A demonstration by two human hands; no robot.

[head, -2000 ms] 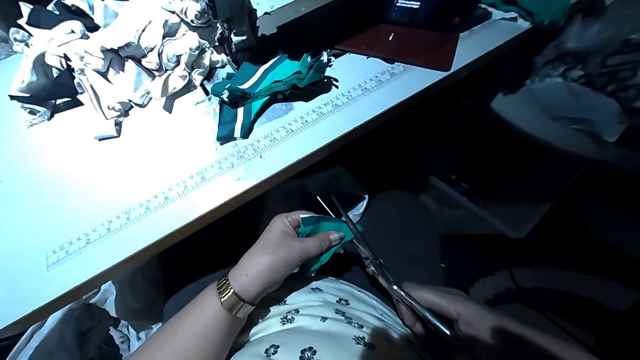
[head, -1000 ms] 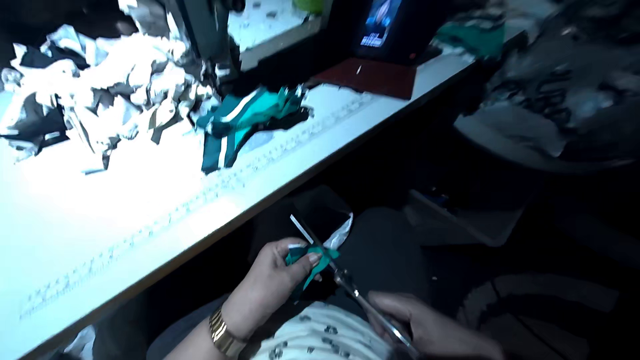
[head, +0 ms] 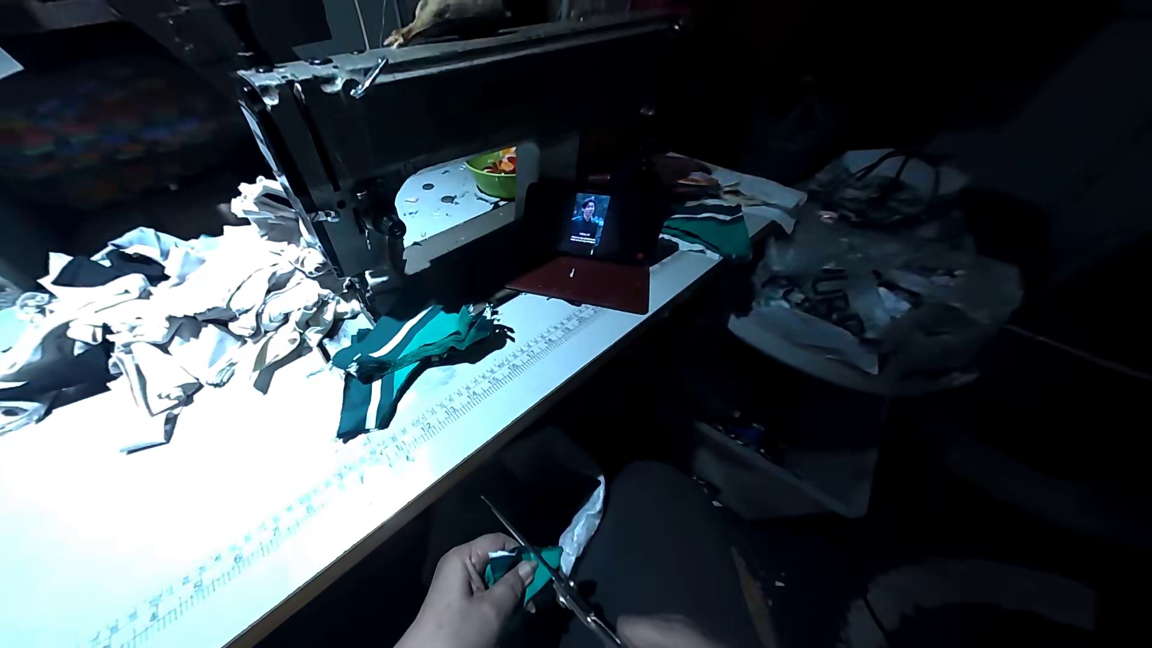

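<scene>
Near the bottom centre, my left hand (head: 477, 585) pinches a small piece of green and white fabric (head: 540, 569) between thumb and fingers. A pair of metal scissors (head: 569, 594) lies across that fabric, its tips pointing up and left. My right hand (head: 666, 630), blurred and partly cut off by the lower edge, holds the scissors' handles. White material (head: 585, 522) hangs beside the fabric, over my dark-clothed lap. On the table, a stack of green fabric pieces with a white stripe (head: 405, 346) lies by the sewing machine (head: 360, 162).
A heap of white fabric (head: 198, 306) covers the table's left part. A measuring scale (head: 423, 432) runs along the front edge (head: 378, 531). Behind are a phone (head: 587, 223) in a dark red case (head: 589, 283) and a green bowl (head: 495, 180). Plastic bags (head: 864, 288) and a bin (head: 783, 468) stand right.
The view has swung up, bringing more of the sewing machine into sight. Both hands still hold the fabric and scissors; the fabric's position in my left fingers has shifted.
</scene>
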